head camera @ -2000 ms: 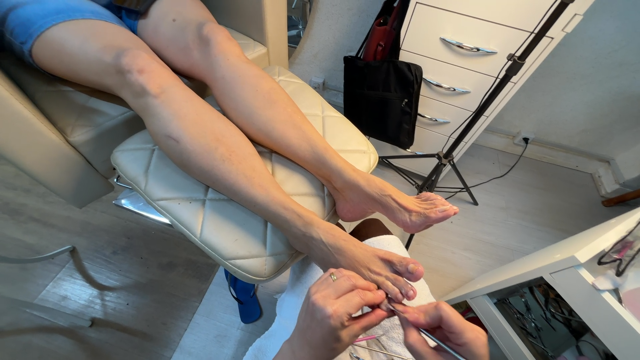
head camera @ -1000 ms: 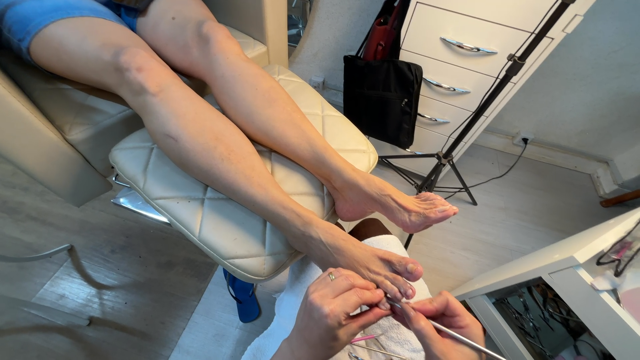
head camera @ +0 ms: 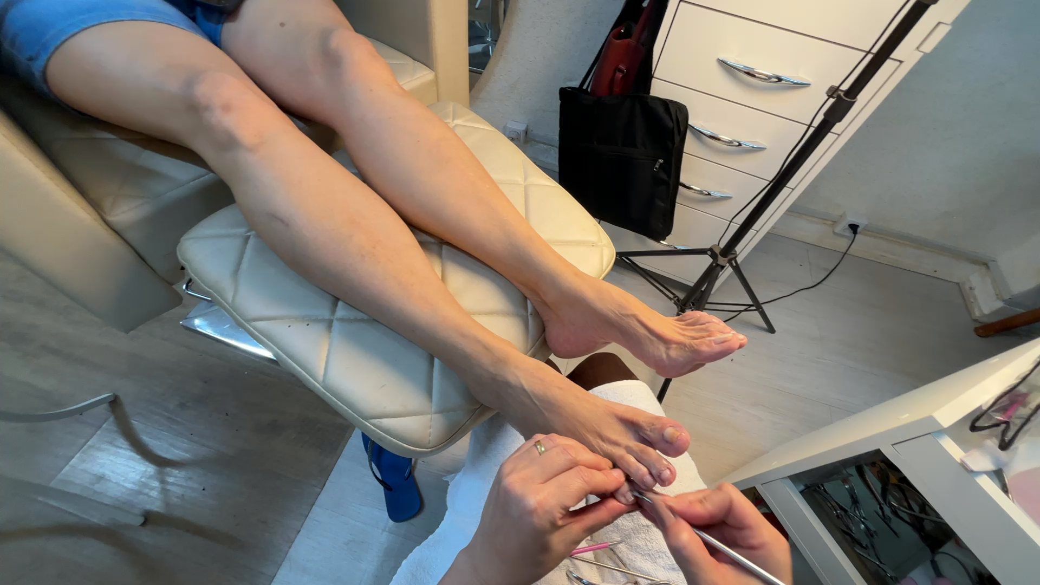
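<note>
My left hand (head camera: 548, 508), with a ring on one finger, pinches a small toe of the seated person's nearer foot (head camera: 581, 414). In my right hand (head camera: 723, 528) is a slim metal pedicure tool (head camera: 735, 556), its tip touching the same toe; which kind of tip it has cannot be told. Under the foot a white towel (head camera: 496, 479) lies over a lap. On it, below my hands, rest a pink stick tool (head camera: 595, 548) and metal implements (head camera: 626, 573), partly hidden. The person's other foot (head camera: 678, 337) extends past the footrest.
A quilted cream footrest (head camera: 382, 382) supports both legs. Behind it stand a black tripod (head camera: 719, 256), a white drawer unit (head camera: 731, 106) and a hanging black bag (head camera: 621, 158). A blue flip-flop (head camera: 398, 483) lies on the floor. At right, an open drawer (head camera: 886, 508) holds metal tools.
My right hand and the metal tool have shifted slightly, and the tool's angle has changed. My left hand stays at the toes.
</note>
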